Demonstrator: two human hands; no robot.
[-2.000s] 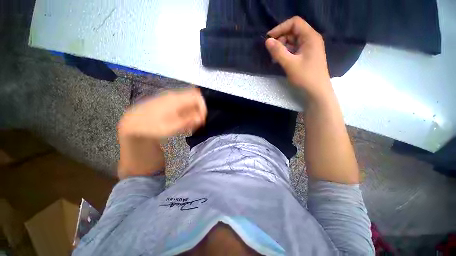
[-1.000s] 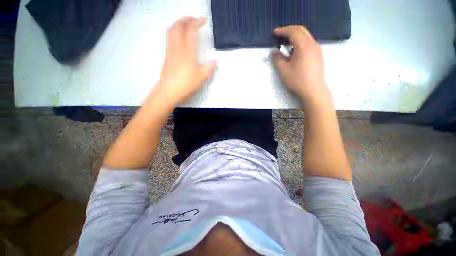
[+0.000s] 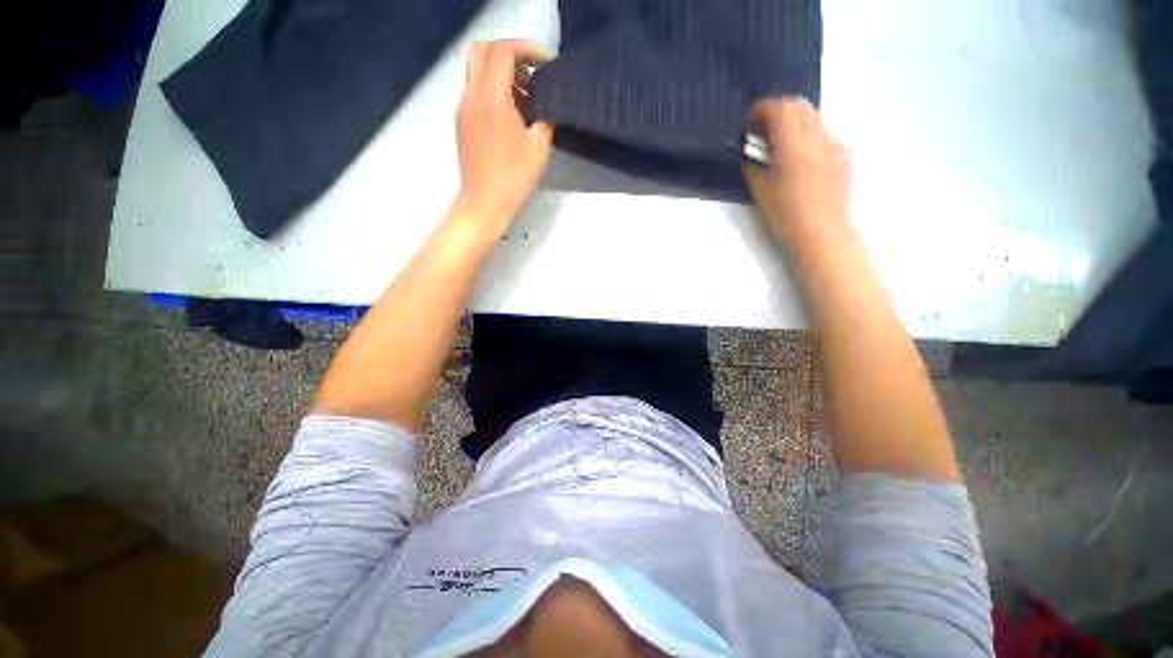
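Note:
A dark pinstriped trouser leg (image 3: pixel 682 77) lies on the white tabletop (image 3: pixel 618 257), its straight hem end toward me. My left hand (image 3: pixel 504 129) grips the left corner of the hem between thumb and fingers. The hem's upper layer is lifted a little, and the inside shows below it. My right hand (image 3: pixel 798 161) is at the right corner of the hem, fingers curled. A small light-coloured tool, seemingly thread snips (image 3: pixel 755 151), shows between its fingers. Whether the right fingers also pinch the cloth is hidden.
Another dark cloth piece (image 3: pixel 302 109) lies on the table at the left. More dark cloth (image 3: pixel 1119 302) hangs at the right table edge. A dark bundle (image 3: pixel 247 323) is below the left front edge. Something red (image 3: pixel 1036 623) is at the lower right.
My left hand has come from beside the cloth onto the hem's left corner. The hem end is now nearer me and partly lifted. My right hand has moved to its right corner.

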